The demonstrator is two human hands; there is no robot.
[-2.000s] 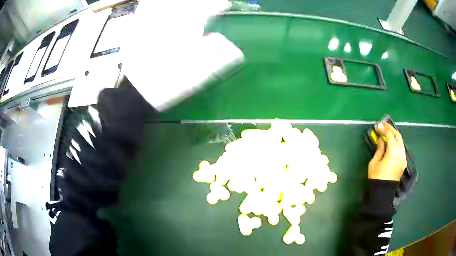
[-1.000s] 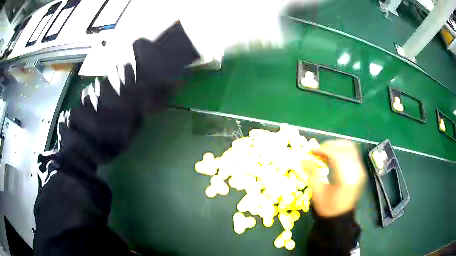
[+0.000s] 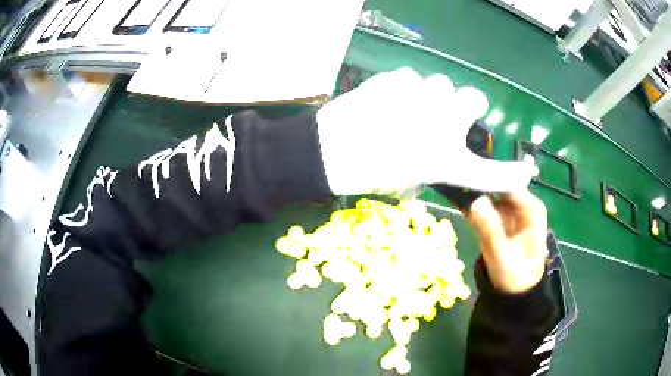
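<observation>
My left hand (image 3: 412, 136), in a white glove, is closed around a dark phone frame (image 3: 480, 138), mostly hidden by the glove. My bare right hand (image 3: 515, 239) is against the frame's lower side, just below the left thumb. Its fingertips are partly hidden, so I cannot tell whether they hold a yellow piece. A heap of yellow three-lobed pieces (image 3: 382, 257), whitish in glare, lies on the dark-green bench (image 3: 235, 301) below the hands.
Fitted phone frames (image 3: 619, 208) lie on the green belt (image 3: 588, 213) at right. Stacked frames (image 3: 565, 286) lie on the bench, partly behind my right forearm. A white carrier board (image 3: 272, 66) with phone parts is at upper left. Clear film (image 3: 390, 26) lies at the belt's far edge.
My left hand has come right and down from the board area, now gripping a dark frame. My right hand has left the yellow heap and met it. The belt frames appear farther right.
</observation>
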